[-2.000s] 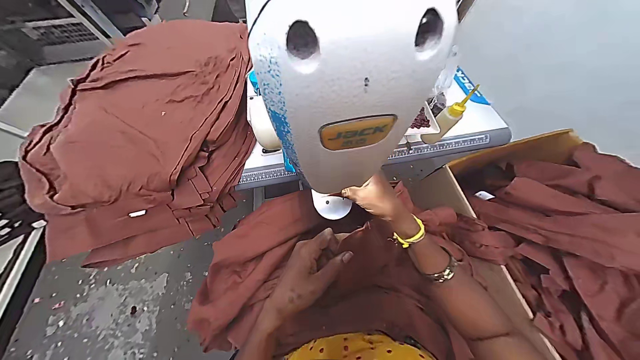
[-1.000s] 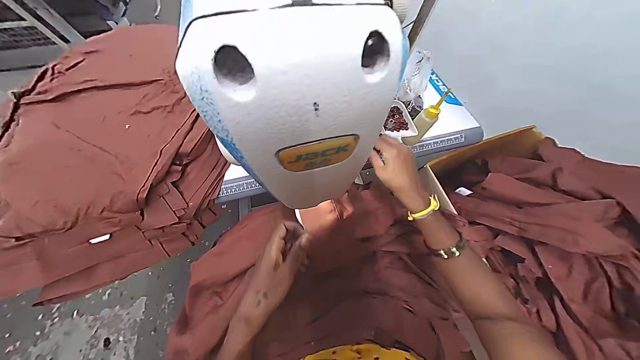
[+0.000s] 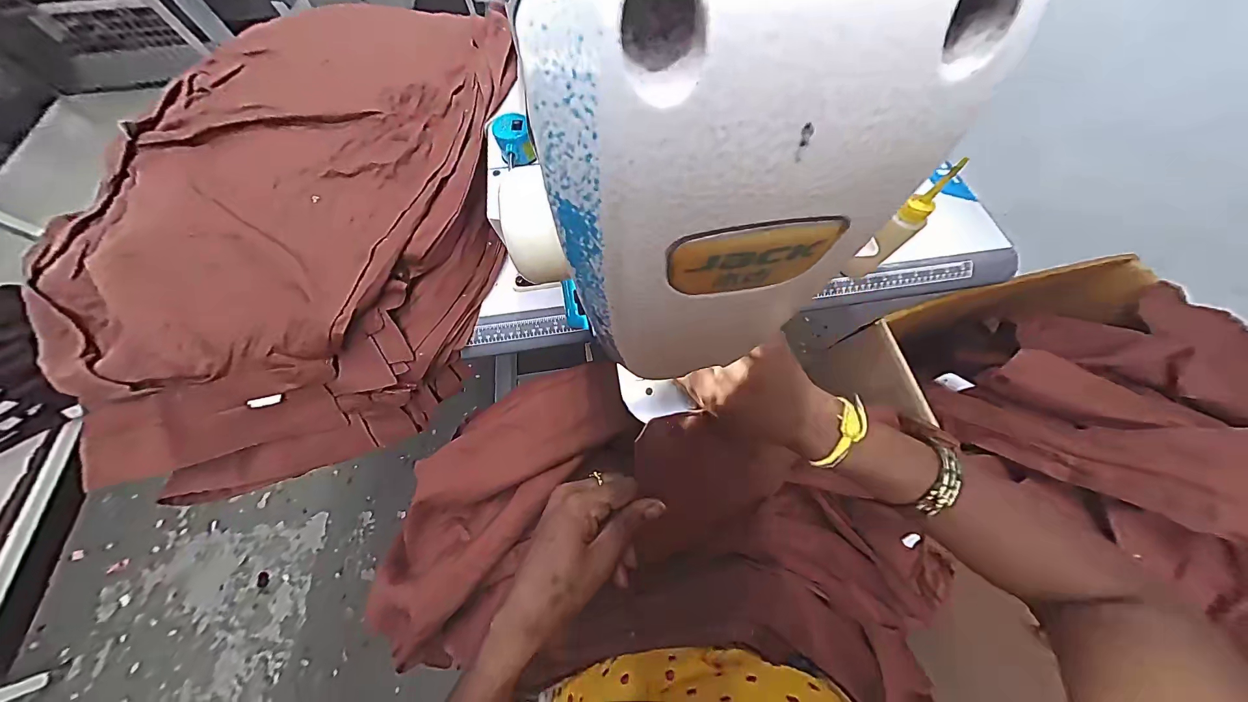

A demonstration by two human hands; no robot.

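Note:
The white and blue head of a Jack sewing machine (image 3: 721, 175) fills the upper middle. Under its lower end, beside a small white part (image 3: 651, 392), my right hand (image 3: 746, 390) is on the reddish-brown cloth (image 3: 707, 478); its fingertips are partly hidden. My left hand (image 3: 585, 536), with a ring, lies lower left on the same cloth, its fingers curled over a fold and the thumb pointing right. The cloth spreads over my lap. What is between the right fingers cannot be seen.
Stacked brown cloth pieces (image 3: 253, 224) lie at the left. A cardboard box (image 3: 1033, 292) with more brown cloth (image 3: 1092, 419) stands at the right. Behind the machine head, a yellow-tipped oil bottle (image 3: 902, 224) is on the white machine bed (image 3: 975, 244). Scraps dot the grey floor (image 3: 224, 585).
My right hand has moved from beside the small tray, at the right of the machine head, to the cloth under its lower end. The view has shifted.

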